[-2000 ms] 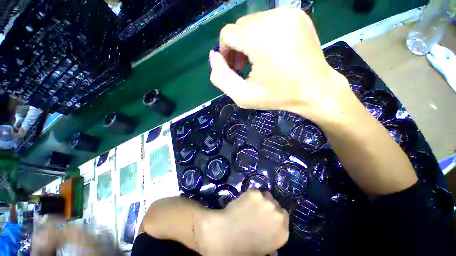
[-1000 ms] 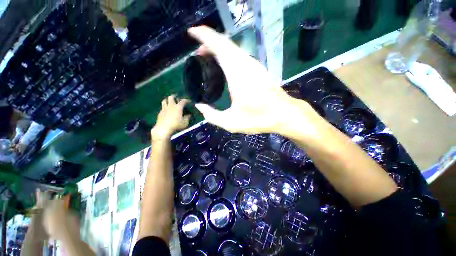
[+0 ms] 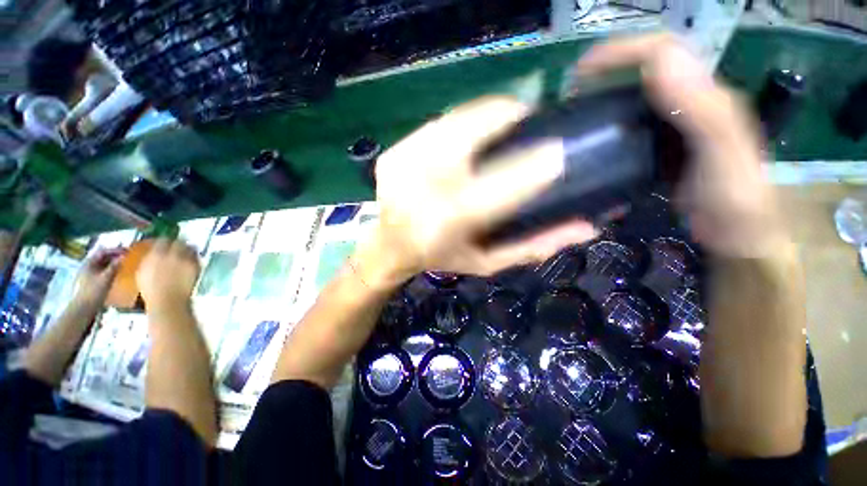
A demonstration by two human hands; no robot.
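Note:
A black cylindrical housing, blurred, lies sideways between my two hands above the tray. My left hand grips its left part, with fingers spread along its side. My right hand, strongly blurred, holds its right end and hides that end. Below is the large glossy black blister tray with rows of round pockets. Round black discs with shiny rims sit in its left columns; pockets further right show a grid pattern.
Several black cylinders stand on the green belt beyond the tray. Black trays are stacked behind it. At left, a neighbouring worker's hands hold an orange-brown block over printed sheets. Cardboard and a clear bottle are at right.
The housing, earlier in my right hand alone over the belt, is now held between both hands above the tray. My left hand has come from the belt to it. The view has shifted.

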